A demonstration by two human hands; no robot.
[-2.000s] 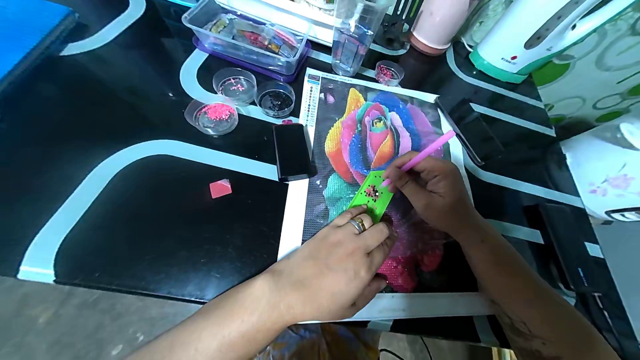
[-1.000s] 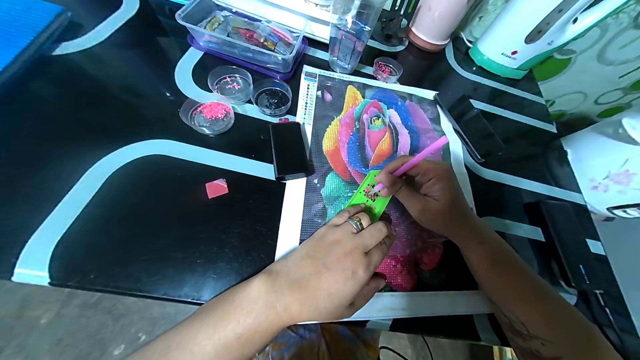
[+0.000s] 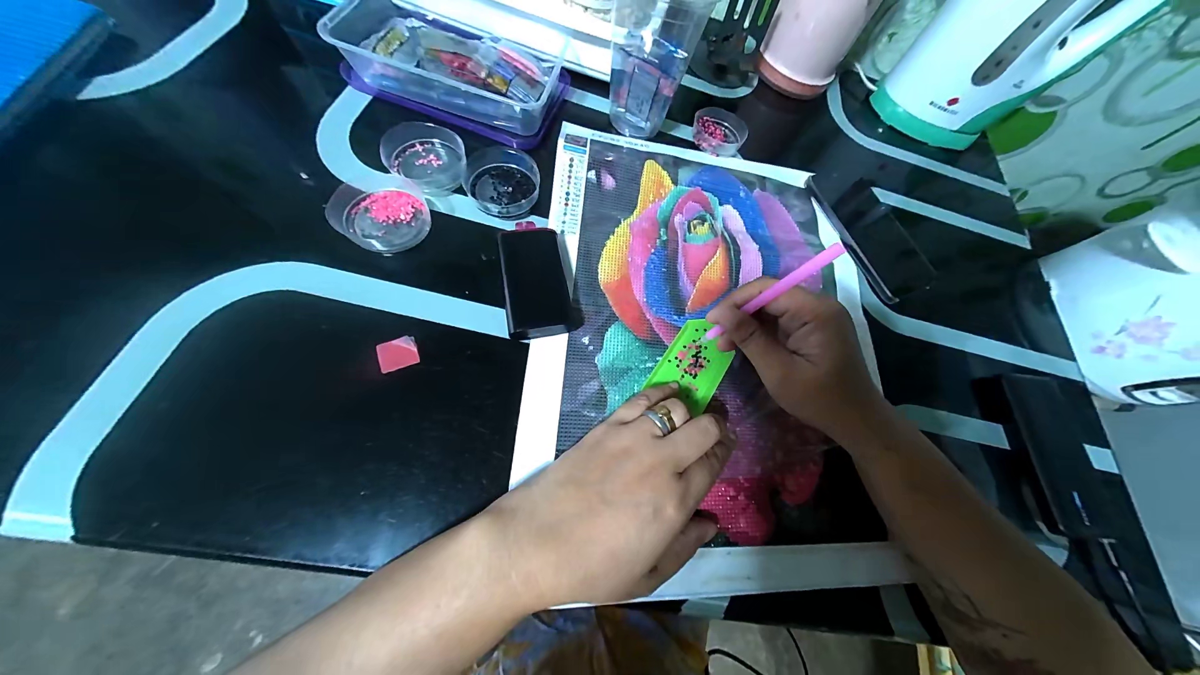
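A diamond painting canvas (image 3: 712,244) with a multicoloured rose lies on the black table. My left hand (image 3: 628,497), with rings on one finger, holds the lower end of a small green plastic tray (image 3: 698,375) over the canvas. Pink and dark beads (image 3: 694,361) lie scattered in the tray. My right hand (image 3: 802,352) grips a pink applicator pen (image 3: 792,281) between thumb and fingers, its tip at the tray's upper right edge. Whether a bead sits on the tip is too small to tell. Both hands hide parts of the lower canvas.
A black phone (image 3: 534,281) rests across the canvas's left edge. Dishes of pink beads (image 3: 389,216) and dark beads (image 3: 503,183) stand behind it, near a plastic box (image 3: 450,70). A clear tumbler (image 3: 652,75) and an electric kettle (image 3: 994,61) are at the back; a pink square (image 3: 397,354) lies left.
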